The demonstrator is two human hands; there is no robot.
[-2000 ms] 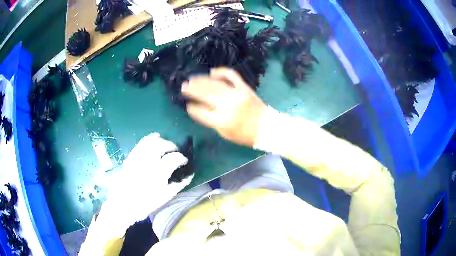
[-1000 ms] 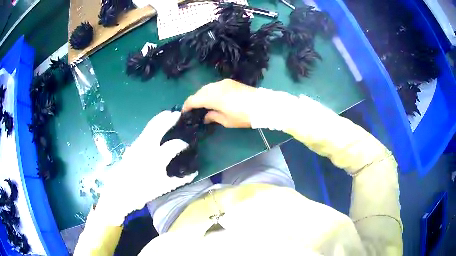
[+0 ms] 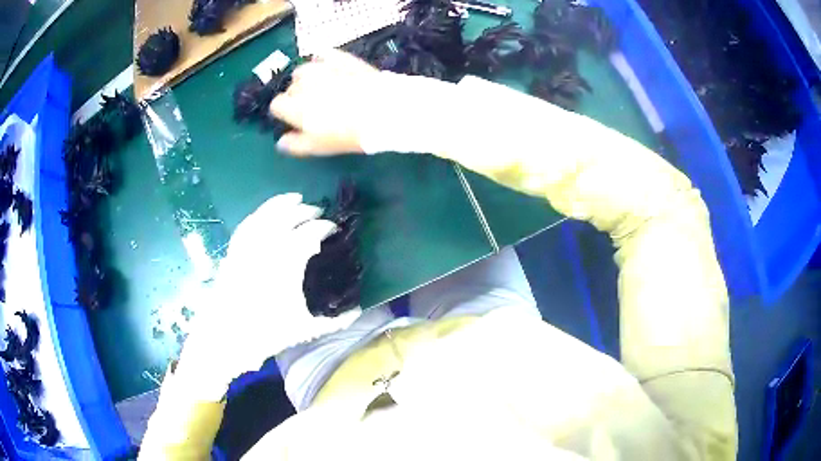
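Observation:
My left hand [image 3: 270,270], in a white glove, holds a black spiky hair part [image 3: 335,270] near the front edge of the green bench top. My right hand [image 3: 315,108], mostly bare with a white cuff, is farther up the bench over a small dark spiky piece [image 3: 255,99] at the left end of the heap. Its fingertips are bent and blurred, and I cannot tell whether they touch or grip a piece. The heap of black spiky parts [image 3: 423,40] lies behind my right forearm and is partly hidden by it.
Blue bins [image 3: 54,243] with black pieces stand left and right. More black pieces line the bench's left side. A cardboard sheet [image 3: 212,47] bears a round spiky part [image 3: 158,51]. A white dotted sheet [image 3: 347,22], a clear strip [image 3: 184,180] and a small white block [image 3: 271,66] lie on the bench.
My right hand has left the hair part in my left hand and moved up to the heap's left end. My left hand still holds the part, now turned more upright. The view has shifted slightly.

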